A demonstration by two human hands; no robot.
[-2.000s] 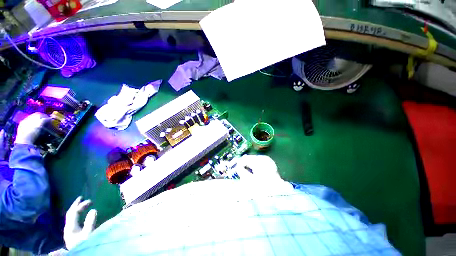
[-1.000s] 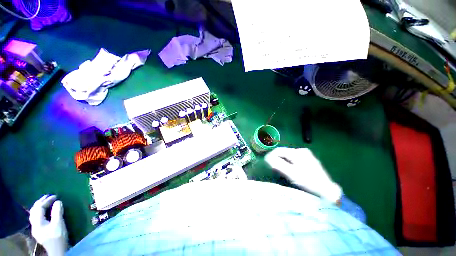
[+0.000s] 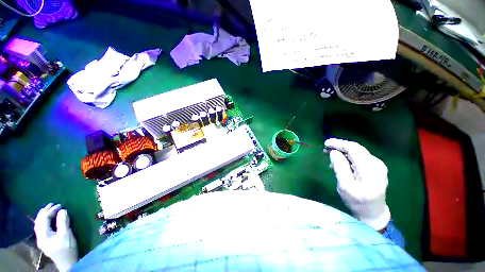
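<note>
A green circuit board (image 3: 247,130) with long silver-white heat sinks, copper-orange wound rings and a yellow-brown block lies in front of me. Its near edge is hidden by my clothing. A small green cup (image 3: 275,151), dark inside, stands right of the board, with a thin stick leaning in it. My white-gloved right hand (image 3: 361,178), right of the cup, pinches a thin reddish brush (image 3: 311,144) whose tip is at the cup. My white-gloved left hand (image 3: 55,234) is at the lower left, away from the board, fingers bent; a thin stick shows beside it.
Crumpled white cloth (image 3: 106,79) and purplish cloth (image 3: 210,49) lie behind the board. A printed sheet (image 3: 324,32) hangs at the back above a round fan (image 3: 369,85). Another board (image 3: 32,87) is at the far left. A red panel with black edging (image 3: 445,196) is at the right.
My right hand has moved right, off the board and past the cup, and the brush now reaches the cup. My left hand has shifted slightly. The view has turned, and the other worker's hand has left it.
</note>
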